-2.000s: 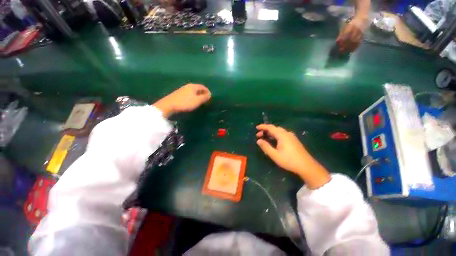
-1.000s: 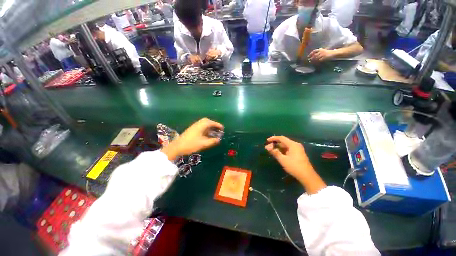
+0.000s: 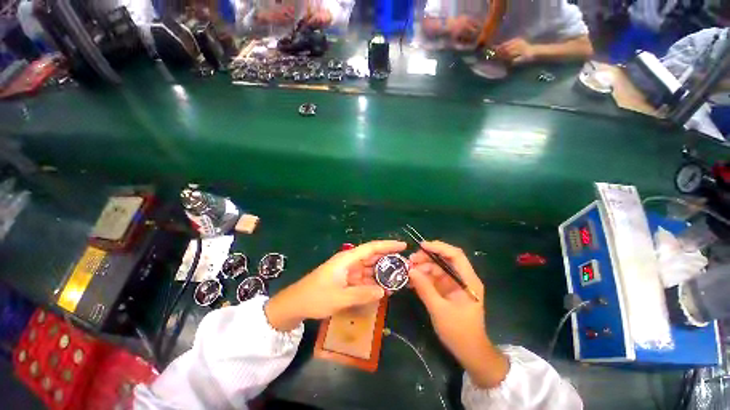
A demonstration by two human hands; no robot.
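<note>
A round silver-rimmed watch head with a dark detailed inside is held above the orange pad. My left hand grips its left side between thumb and fingers. My right hand is at its right edge, fingertips touching or nearly touching it, and holds thin tweezers with a black body and brass-coloured rear end. The tweezers' two fine points face up and left, away from the watch head. Several watch heads lie in a loose cluster left of my left hand.
A blue control unit stands at right. A bottle, tan block and white paper lie at left, beside a black device with a yellow label. A red tray is low left. Workers' hands are opposite.
Both hands have come together above the pad. My left hand brought the watch head down and right. The tweezers now show clearly in my right hand. The view has tilted down.
</note>
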